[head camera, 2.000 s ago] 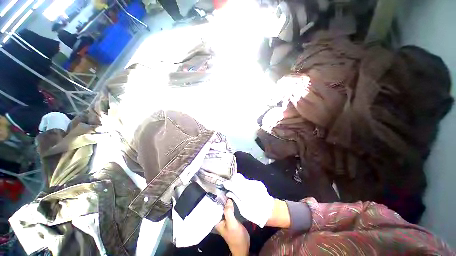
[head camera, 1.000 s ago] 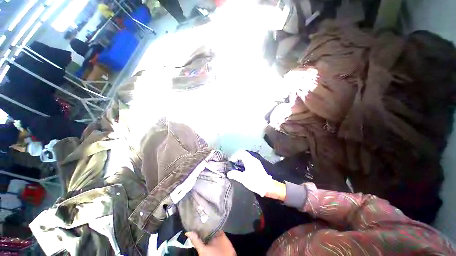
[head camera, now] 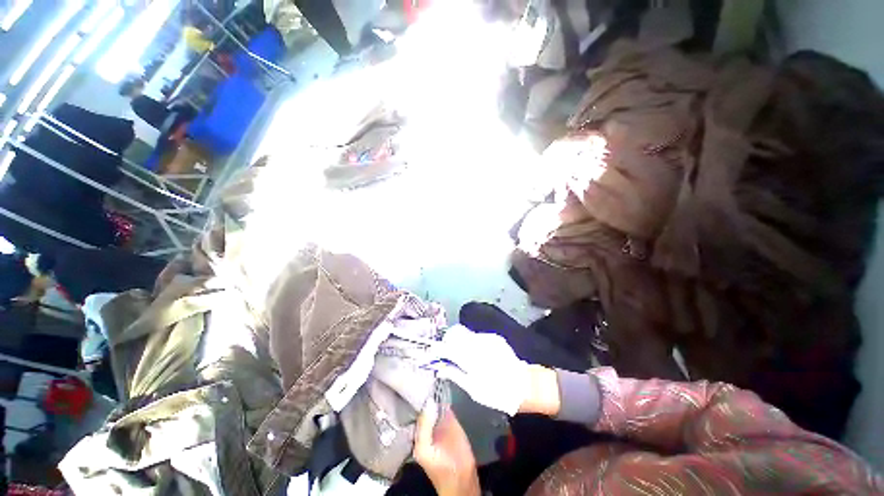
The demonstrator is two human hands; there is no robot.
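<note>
Brown-grey trousers [head camera: 315, 305] lie bunched in front of me, with a stitched waistband [head camera: 308, 405] running diagonally and pale inner cloth beside it. My left hand [head camera: 448, 453], bare, pinches the cloth's right edge from below. My right hand [head camera: 485, 370], in a white glove, is against the cloth just above my left hand. Thin dark lines show at its fingertips, but I cannot tell whether they are a tool or seams. The glove hides what its fingers hold.
Khaki and pale garments [head camera: 145, 436] are piled at the left. A large brown garment heap [head camera: 669, 184] fills the right. A flat garment with a coloured patch [head camera: 368, 155] lies at the far side in strong glare. Metal rails and blue bins [head camera: 228, 111] stand beyond, upper left.
My left hand has moved up and right from the lower edge of the cloth. My right hand has come down, and the two hands are now close together.
</note>
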